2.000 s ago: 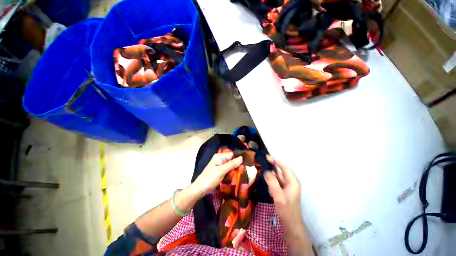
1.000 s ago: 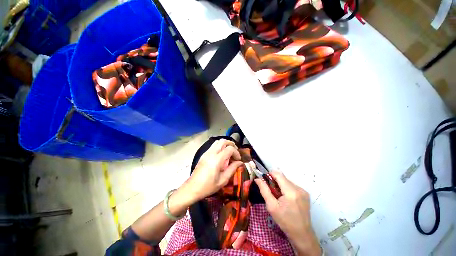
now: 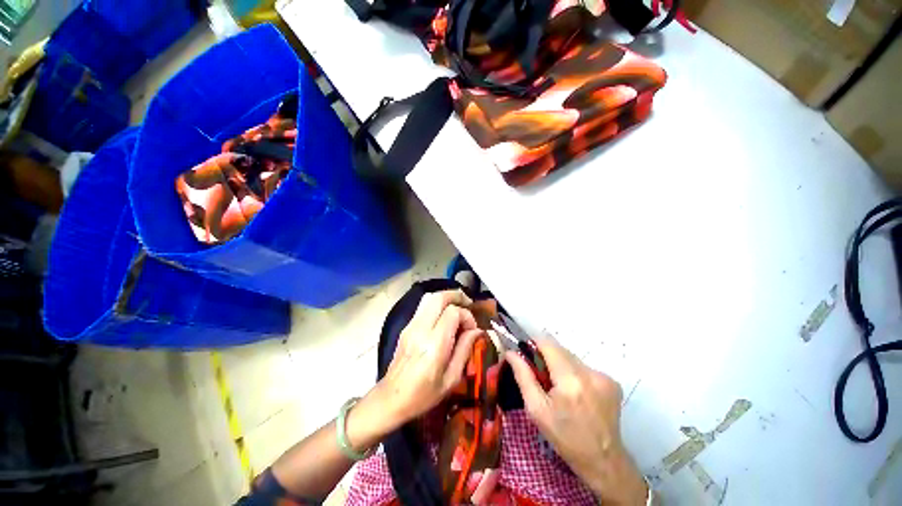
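Note:
The orange, brown and pink patterned bag (image 3: 461, 433) lies over my lap, with its black strap (image 3: 398, 435) curving down its left side. My left hand (image 3: 431, 348) pinches the bag fabric near its top. My right hand (image 3: 574, 400) holds small snips (image 3: 528, 350) with dark red handles. The silvery blades point up and left to the fabric beside my left fingertips. Any thread there is too fine to see.
Two blue bins (image 3: 326, 242) stand at the left, one holding same-print bags (image 3: 213, 198). The white table (image 3: 732, 237) at the right bears a patterned bag pile (image 3: 569, 109) and a black looped cord (image 3: 858, 366). Cardboard boxes (image 3: 781, 49) stand beyond.
Two seconds ago no snip blades showed; now they are at the fabric by my left fingers. My left hand has closed in on the bag's top. The view has shifted a little.

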